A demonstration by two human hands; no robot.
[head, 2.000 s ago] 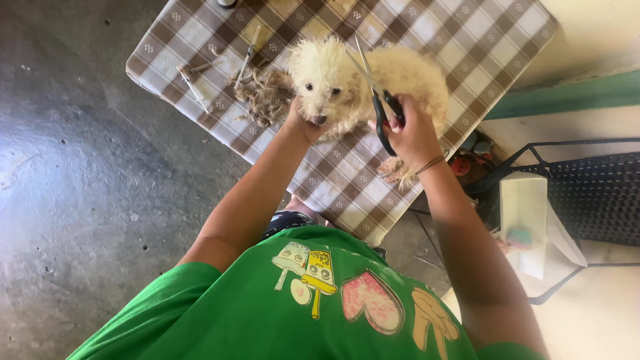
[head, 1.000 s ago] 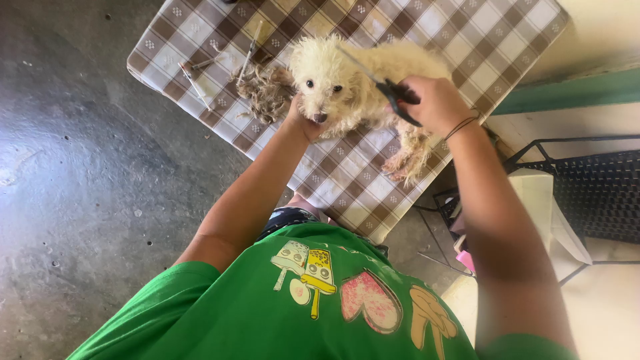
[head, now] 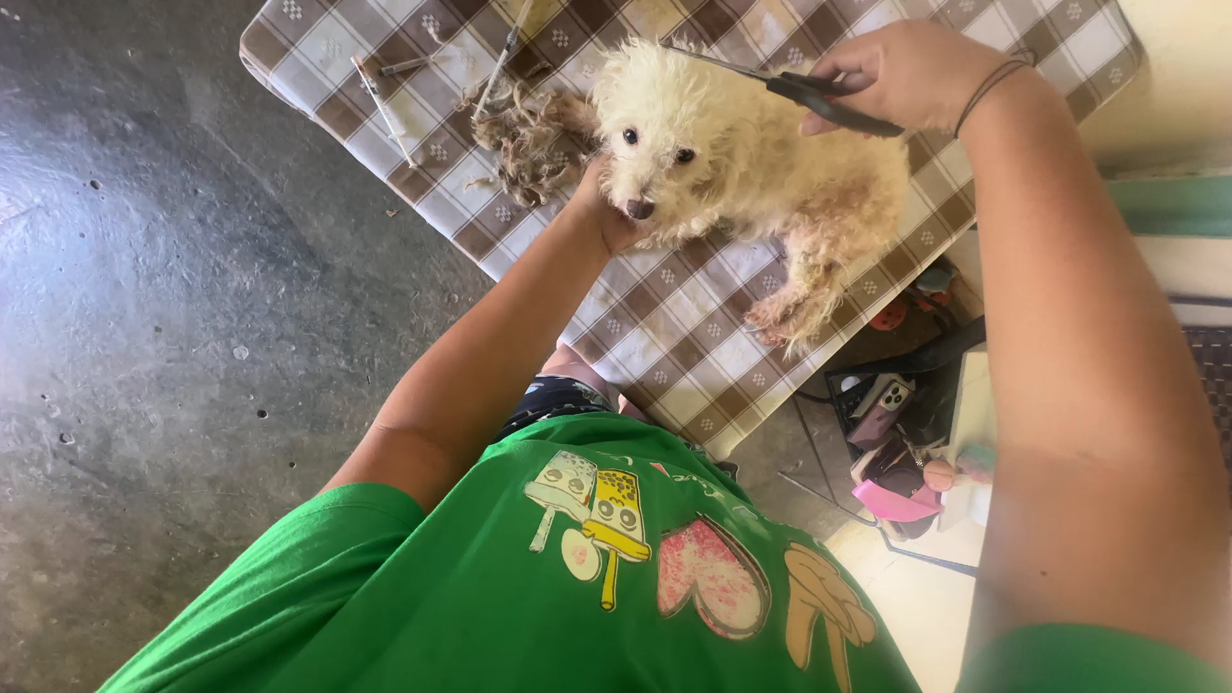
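A curly cream-coloured dog point(head: 770, 164) lies on a table with a brown and white checked cloth point(head: 664, 346), its face turned up toward me. My left hand point(head: 616, 217) is under its chin and jaw, with the fingers partly hidden by the fur. In my right hand point(head: 890, 82) is a pair of black-handled scissors point(head: 804, 91), its blades pointing left over the top of the dog's head. The blades look nearly closed. Beside the head, on the left, lies a clump of cut, matted fur point(head: 529, 135).
Syringes lie left of the fur, one point(head: 385, 111) near the table's edge and another point(head: 502, 58) leaning on the clump. Below the table's right corner, a rack point(head: 837, 404) holds a phone point(head: 881, 414), a pink item point(head: 895, 502) and other things. A wall stands at the right.
My right hand and the scissors have moved up along the dog; the blades, which pointed steeply upward two seconds ago, now lie flatter across its head. My left hand stays at the chin.
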